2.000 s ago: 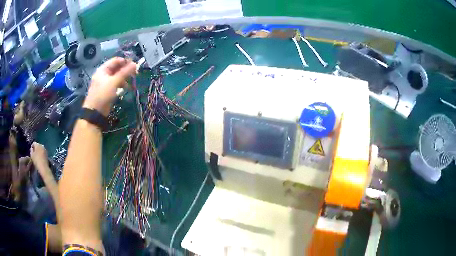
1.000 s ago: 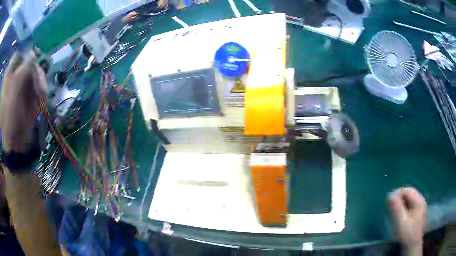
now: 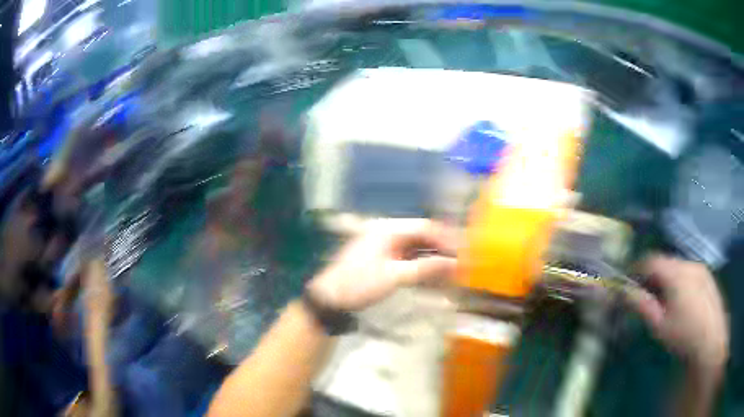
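The picture is strongly blurred. The cream taping machine (image 3: 383, 106) stands in front of me, with an orange upper guard (image 3: 506, 252) and an orange lower block (image 3: 471, 370). My left hand (image 3: 387, 265) is just left of the upper guard, its thumb and fingers pinched together at the guard's edge. My right hand (image 3: 681, 305) is right of the guard, fingers closed. A thin blurred wire bundle (image 3: 591, 275) runs from the guard's right side to my right fingers. The wire at my left fingertips is too blurred to make out.
A blurred heap of loose wires (image 3: 236, 212) lies left of the machine. The desk fan (image 3: 708, 179) is faint at the right. At the far left, a person's arm (image 3: 98, 326) and dark blue clothing show. The green bench's far edge curves across the top.
My left hand has come from the far left with wires to the guard's left side. My right hand has moved up from the lower right to beside the guard. The view has shifted.
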